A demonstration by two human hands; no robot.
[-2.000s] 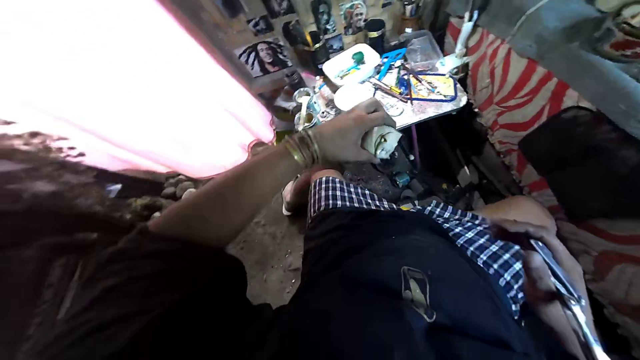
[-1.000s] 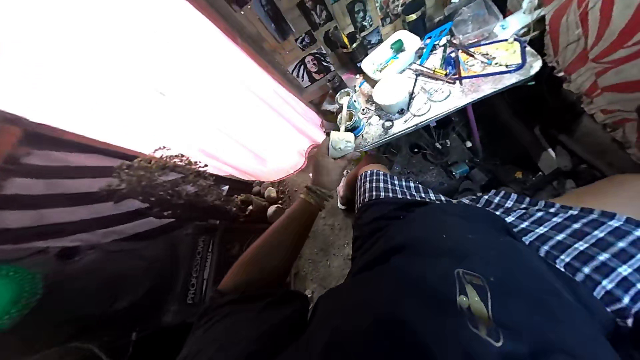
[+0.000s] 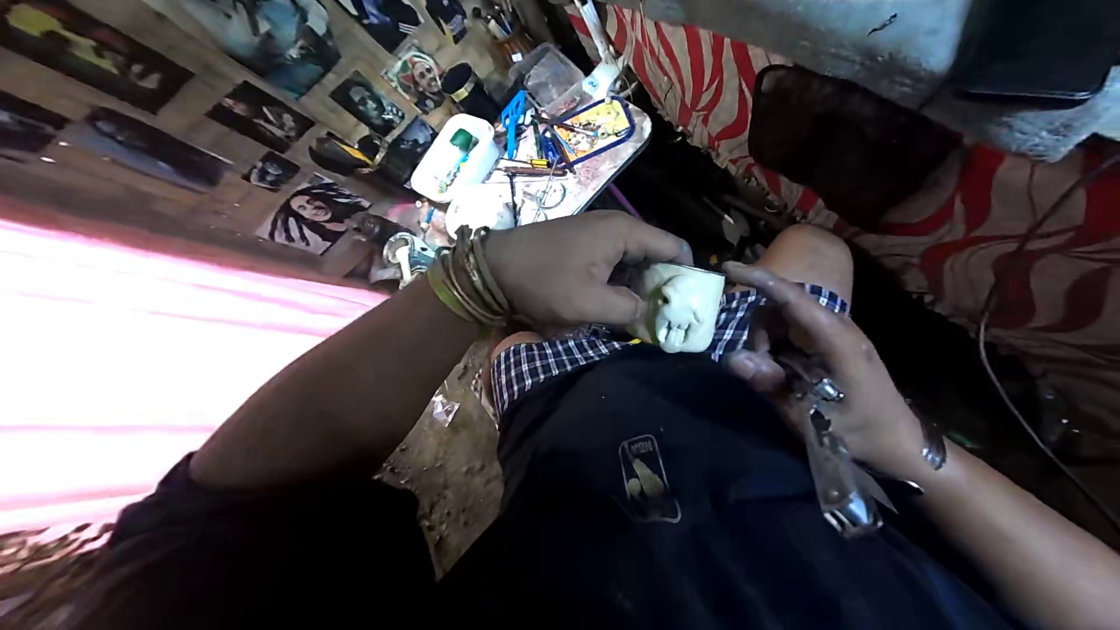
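Note:
My left hand [image 3: 591,269], with bangles on its wrist, holds a small pale cup-like piece [image 3: 685,308] with a sculpted, face-like relief. The piece is over my lap, its relief toward me. Close to its right side is my right hand [image 3: 809,350], thumb and forefinger spread toward it; whether they touch it I cannot tell. A shiny metal folding tool [image 3: 840,481], perhaps a multi-tool, is held in the right palm and hangs below it.
Beyond my left forearm, a small work table [image 3: 604,171] bears a white tray [image 3: 430,171], a blue-rimmed tray [image 3: 628,131], a clear plastic container [image 3: 549,79] and several slim tools. Pictures cover the wall. A red-and-white patterned cloth [image 3: 1041,289] lies right, with a cable across it.
My left hand has come back from beside the jars at the table's edge to my lap with the pale piece. The right hand, out of view one second ago, is beside it with the metal tool.

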